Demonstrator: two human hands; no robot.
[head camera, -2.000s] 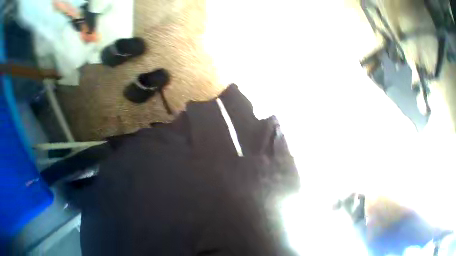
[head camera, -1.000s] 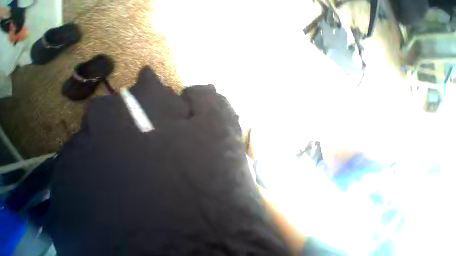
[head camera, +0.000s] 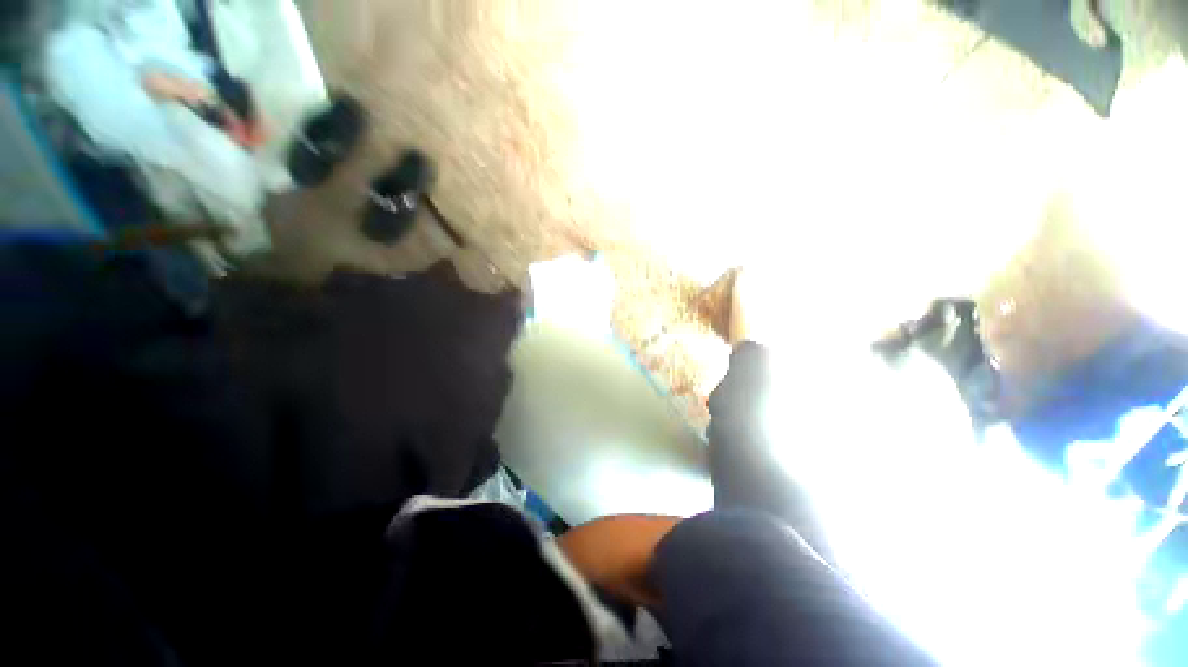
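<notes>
A large dark garment mass (head camera: 352, 391) fills the left and lower left of the blurred view. A black piece with a pale edge (head camera: 482, 586) lies at its near side. My right hand (head camera: 612, 554) shows only as bare skin at the wrist, beyond a dark sleeve from the lower right. It meets the black piece, whose cloth hides the fingers, so their grip cannot be told. My left hand is not in view.
A pale surface with a blue edge (head camera: 586, 430) lies beyond the wrist. Black shoes (head camera: 395, 196) stand on the brown floor (head camera: 456, 78). A person's hand (head camera: 183, 89) shows at upper left. A dark limb-like shape (head camera: 740, 417) stands mid-right. Glare washes out the right.
The dark garment has moved left, and its white strip no longer shows. The pale surface and my right wrist and sleeve have come into clearer view. The camera view has shifted.
</notes>
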